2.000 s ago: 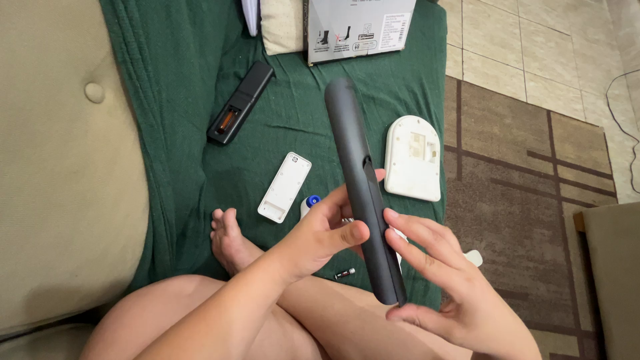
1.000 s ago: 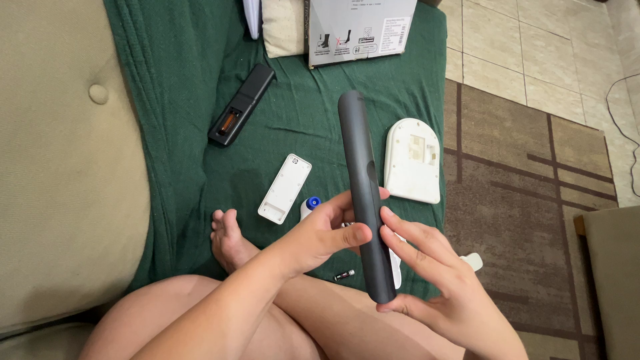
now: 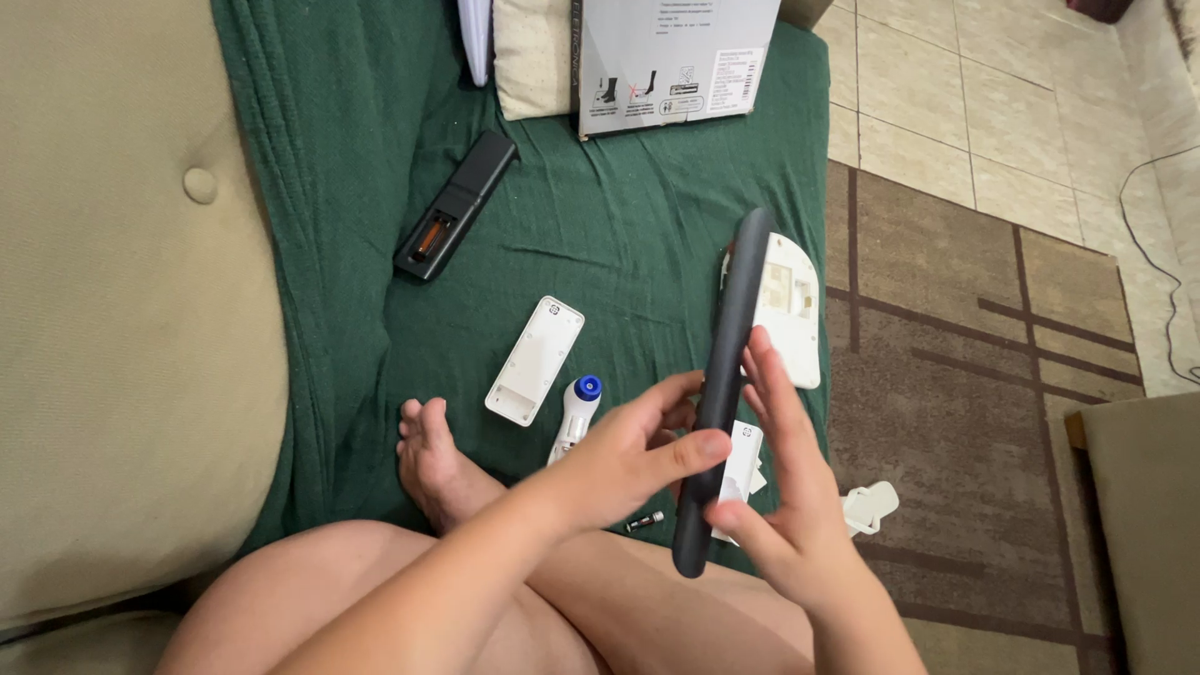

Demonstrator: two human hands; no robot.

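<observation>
A long dark grey device with rounded ends (image 3: 727, 384), possibly a remote control, is held up edge-on between both hands. My left hand (image 3: 656, 441) grips its lower half, thumb on the near side and fingers behind. My right hand (image 3: 787, 487) touches its right side with the thumb low and the fingers raised. Beneath lie a white remote-like piece (image 3: 741, 464), partly hidden, and a small battery (image 3: 645, 521). To the left are a white thermometer-like device with a blue tip (image 3: 575, 417) and a white remote (image 3: 535, 361) with an empty battery bay.
A black remote (image 3: 455, 206) with its battery bay uncovered lies on the green cloth (image 3: 562, 216). Behind the held device is a white rounded device (image 3: 792, 309). A printed box (image 3: 675, 66) and a cream cushion (image 3: 534, 61) stand at the back. A white sandal (image 3: 870, 508) is on the rug (image 3: 966, 422).
The dark device has turned in my hands, its upper end swinging from left to right. My right hand's fingers have straightened upward beside it.
</observation>
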